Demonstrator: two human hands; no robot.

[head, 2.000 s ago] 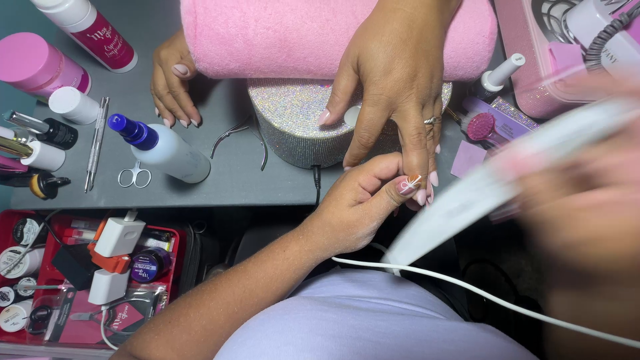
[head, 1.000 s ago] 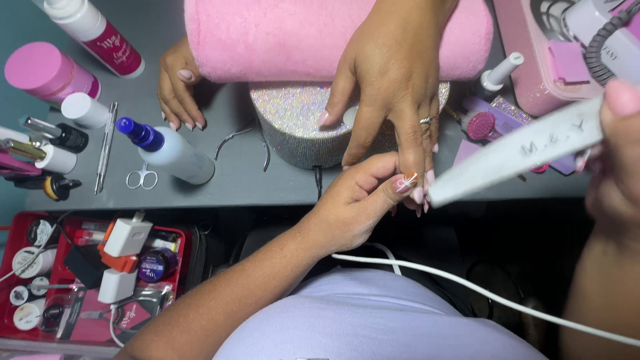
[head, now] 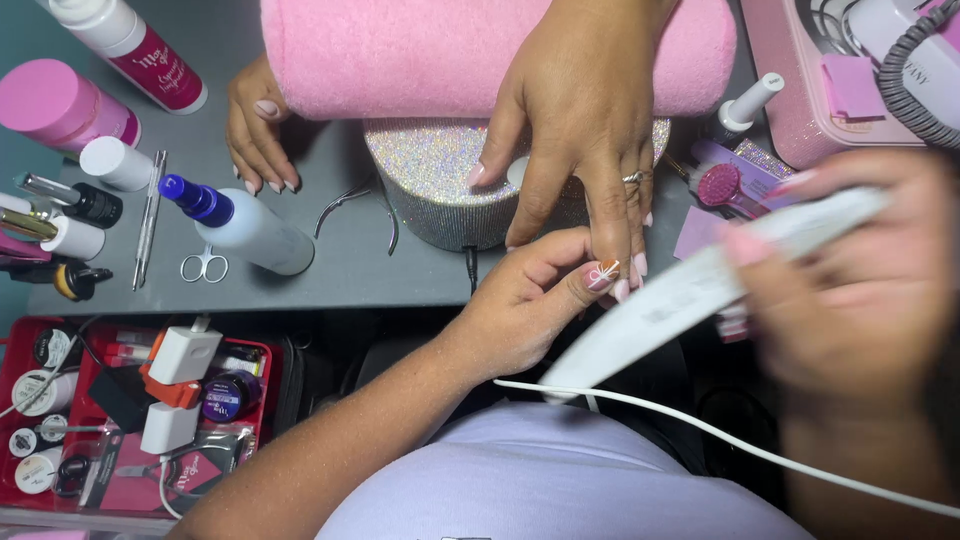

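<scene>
My left hand (head: 536, 296), its thumbnail decorated with a white bow design, grips a fingertip of another person's ringed hand (head: 592, 120). Blurred by motion, my right hand (head: 855, 277) holds a white nail file (head: 660, 300), whose lower end is just right of my left hand and crosses a white cable (head: 675, 409). The other person's arm rests over a rolled pink towel (head: 420, 56), above a glittery round nail lamp (head: 442, 180). Their other hand (head: 259, 124) lies on the grey table at the towel's left end. The fingertip under my left thumb is partly hidden.
On the left of the table (head: 345, 281) are a blue-capped spray bottle (head: 251, 229), small scissors (head: 204, 266), a metal tool (head: 150, 217), nippers (head: 360, 210) and several bottles. A red tray (head: 266, 375) stands lower left. A pink box (head: 802, 112) and a pink brush (head: 720, 185) are at right.
The file has tilted and swung lower from the client-side fingertips, where it was a second ago, with my right hand moving along. My left hand keeps its hold on the finger.
</scene>
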